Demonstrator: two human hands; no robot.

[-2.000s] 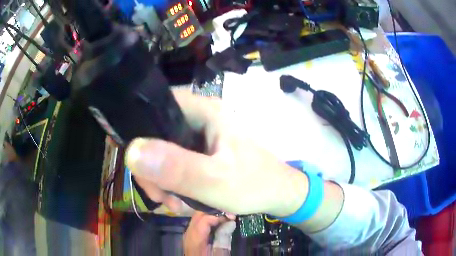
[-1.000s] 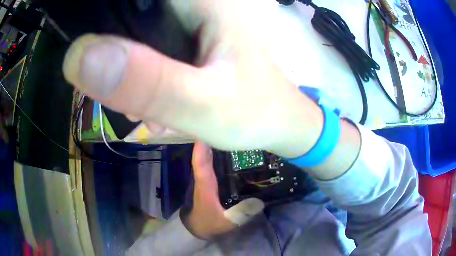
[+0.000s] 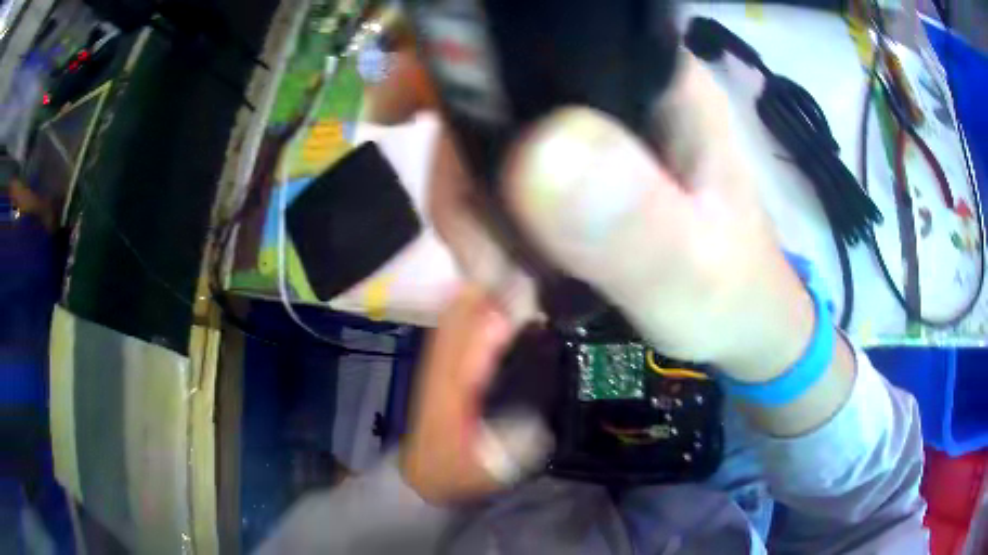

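My right hand (image 3: 661, 239) is closed around the large black electric screwdriver (image 3: 585, 54), which is blurred and cut off by the top edge. Its bit is hidden. The open black housing (image 3: 693, 439) lies on my lap, below my right hand. Inside it show a green circuit board (image 3: 610, 371), a yellow wire (image 3: 679, 371) and thin lead wires. My left hand (image 3: 455, 407), with white tape on the thumb, is bent around a dark, blurred piece (image 3: 525, 374) at the housing's left side. I cannot tell whether this piece is separate from the housing.
A flat black rounded square (image 3: 353, 220) lies on the bench's left part, beside a pale wire. A coiled black power cord (image 3: 813, 141) lies on the white surface at the right. Red-handled pliers (image 3: 926, 157) lie near a blue bin (image 3: 951, 401). The bench edge runs above my lap.
The screwdriver and my right hand have moved right, uncovering the flat black square. My left hand has shifted and now surrounds a dark piece. The housing appears farther right and lower.
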